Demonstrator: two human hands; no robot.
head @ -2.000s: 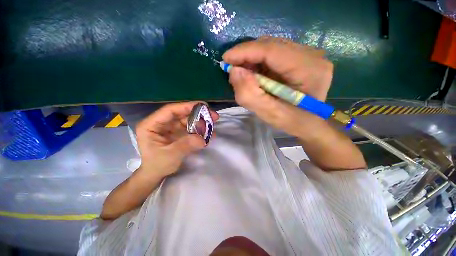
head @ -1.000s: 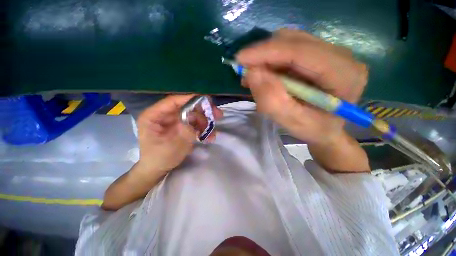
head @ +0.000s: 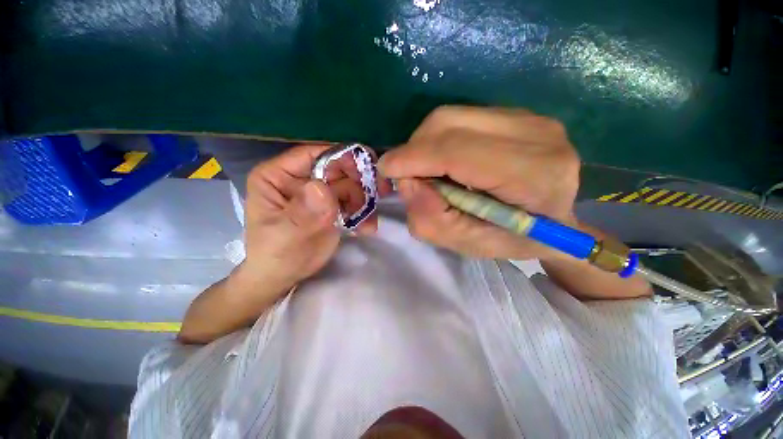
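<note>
My left hand (head: 292,210) holds a shiny silver metal frame (head: 322,163) by its edge, just off the front edge of the green bench. The frame is an open rounded shape with white and dark patches on its inner edge. My right hand (head: 489,176) grips a vacuum pick-up pen (head: 562,237) with a pale yellowish barrel, blue end and brass fitting. The pen's front end points at the frame's right side; its tip is hidden or too small to tell. Small clear or white pieces (head: 399,45) lie scattered on the bench beyond my hands.
The green bench (head: 215,86) spans the top. A black slim tool (head: 727,34) lies at its right. A clear air hose (head: 687,289) runs from the pen to the lower right, near a metal rack (head: 730,347). A blue plastic stool (head: 69,180) stands on the floor at left.
My right hand has brought the pen from over the bench pieces back to the frame. My left hand still holds the frame, now turned more open to view. The view has shifted slightly.
</note>
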